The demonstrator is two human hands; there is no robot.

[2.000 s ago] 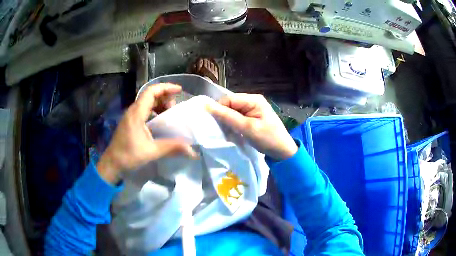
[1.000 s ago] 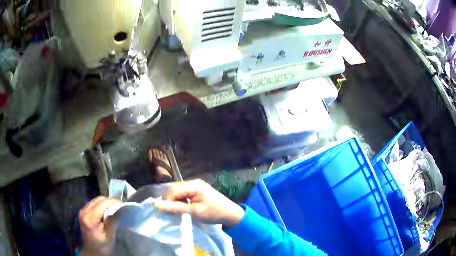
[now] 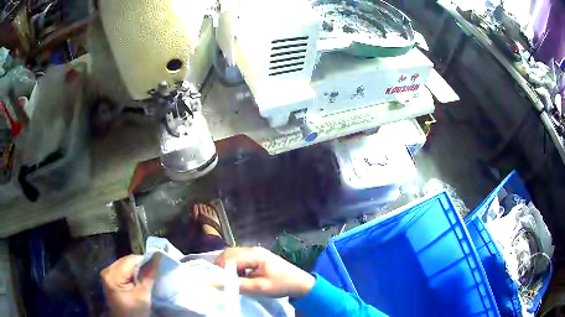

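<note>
A white garment piece (image 3: 192,288) is held between my two hands at the bottom of the view, over my lap. My left hand (image 3: 127,288) is shut on its left edge; this hand is slightly blurred and partly cut off by the bottom edge. My right hand (image 3: 263,272) pinches its upper right part, with a narrow white strip hanging at the fingers. The sewing machine head (image 3: 148,43), with its metal clamp and rounded arm end (image 3: 189,148), stands beyond my hands, apart from the cloth.
A white control box (image 3: 372,86) is right of the machine head, with a round tray of small parts on top. A blue crate (image 3: 402,260) is at my right, beside another holding scraps (image 3: 520,241). A translucent tub (image 3: 56,142) is at the left. A sandalled foot (image 3: 206,220) is below.
The view has shifted a little since one second ago, so machine and crates sit lower and further right. Both hands still hold the cloth; the yellow-orange motif has left the view.
</note>
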